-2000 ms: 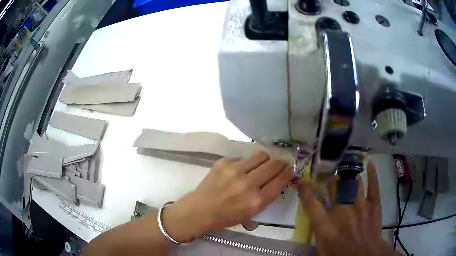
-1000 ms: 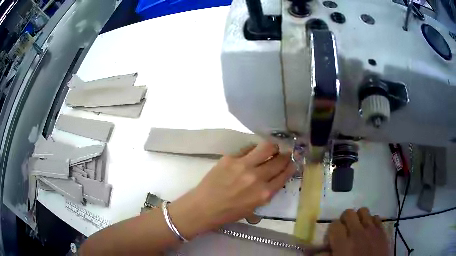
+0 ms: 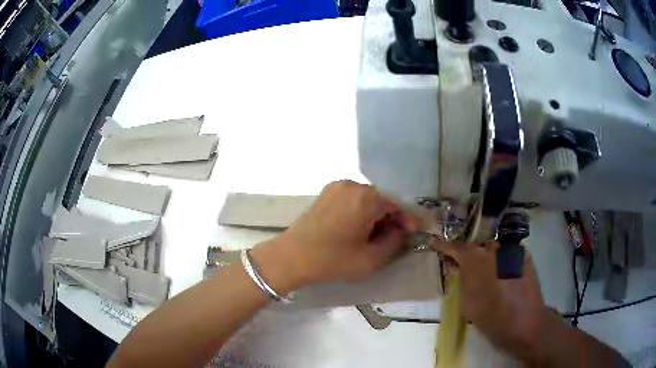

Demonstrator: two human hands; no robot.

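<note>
My left hand (image 3: 349, 233), with a bracelet on the wrist, pinches the end of a beige zipper panel (image 3: 381, 279) just left of the presser foot (image 3: 449, 224). The panel runs left under my wrist, its far end (image 3: 221, 257) showing. My right hand (image 3: 496, 280) meets my left fingertips at the same end of the panel; its fingertips are partly hidden. A flat beige fabric strip (image 3: 262, 210) lies on the table, its right end hidden behind my left hand. The yellow strip (image 3: 451, 323) hangs from the foot toward me.
The white sewing machine head (image 3: 399, 122) stands over the work. Loose beige panels (image 3: 158, 149) and a heap of short strips (image 3: 79, 251) lie at the left. A blue bin (image 3: 266, 16) is behind. Red-black snips (image 3: 577, 233) and grey pieces (image 3: 617, 251) lie at right.
My right hand has moved up from the front edge to the foot. The zipper panel has come up from the front to the needle area. The view has shifted slightly.
</note>
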